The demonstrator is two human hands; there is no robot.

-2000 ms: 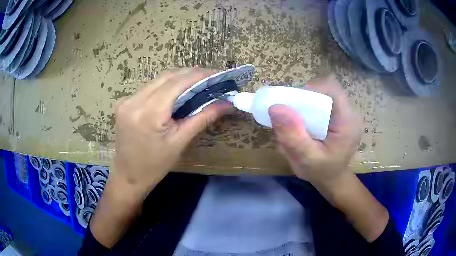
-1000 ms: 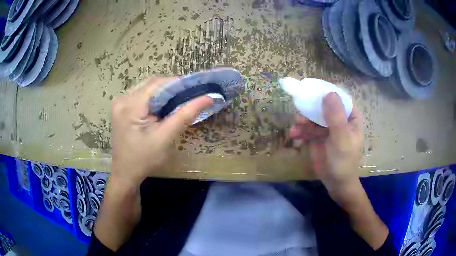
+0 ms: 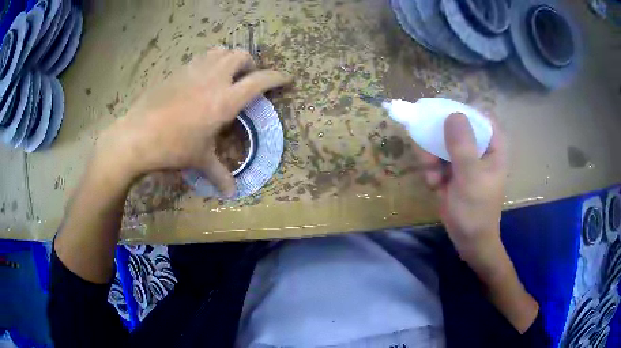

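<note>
A grey flanged ring (image 3: pixel 269 146) lies on or just over the bench, its centre hole and pale inner rim facing up. My left hand (image 3: pixel 184 112) is over its left side, thumb at the near edge and fingers spread above the far edge. Whether it grips the ring is unclear, and the hand hides the ring's left part. My right hand (image 3: pixel 472 177) holds a white squeeze bottle (image 3: pixel 436 122) to the right of the ring, its thin dark tip pointing left, apart from the ring.
Overlapping flanged rings lie at the bench's far right (image 3: pixel 545 41) and far left (image 3: pixel 41 109). Blue crates with rings stand below the near edge at left (image 3: pixel 146 275) and right (image 3: pixel 592 292). The tan bench (image 3: pixel 340 197) has brown spots.
The ring has gone from tilted in my left hand to flat, hole up, and my left hand has opened wider over it. The bottle has moved away from the ring to the right.
</note>
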